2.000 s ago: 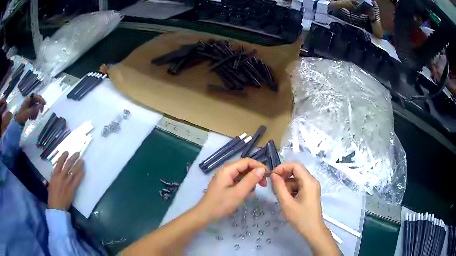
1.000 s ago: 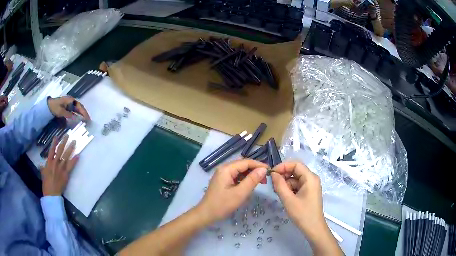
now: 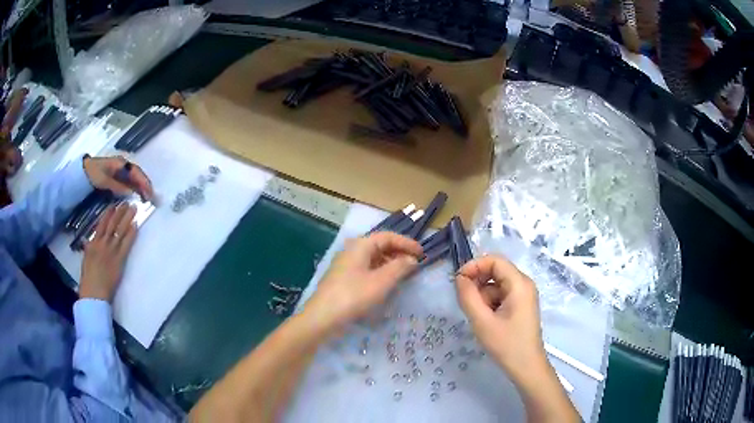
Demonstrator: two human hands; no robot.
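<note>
My left hand (image 3: 368, 268) is over the white sheet (image 3: 331, 392) beside several black tubes (image 3: 433, 213), with thumb and fingertips close together. A tiny dark bit shows at its fingertips, too small to name. My right hand (image 3: 498, 307) is just to the right, near the lower end of an upright black tube (image 3: 460, 241). Its thumb and finger pinch a tiny metal fitting (image 3: 458, 275). Small silvery fittings (image 3: 429, 335) are scattered on the sheet below my hands. Two black tubes with white ends (image 3: 405, 220) are partly hidden behind my left hand.
Brown paper (image 3: 273, 153) bears a heap of black tubes (image 3: 388, 87). A clear bag of white rods (image 3: 579, 206) lies at right, tubes with rods (image 3: 705, 384) beyond it. Dark metal pieces (image 3: 285, 297) lie on green surface. A neighbour in light blue (image 3: 50, 289) works at left.
My hands were together at the fingertips and are now apart, my left hand moved left and up towards the tubes. The neighbour's nearer hand has moved up onto the white rods.
</note>
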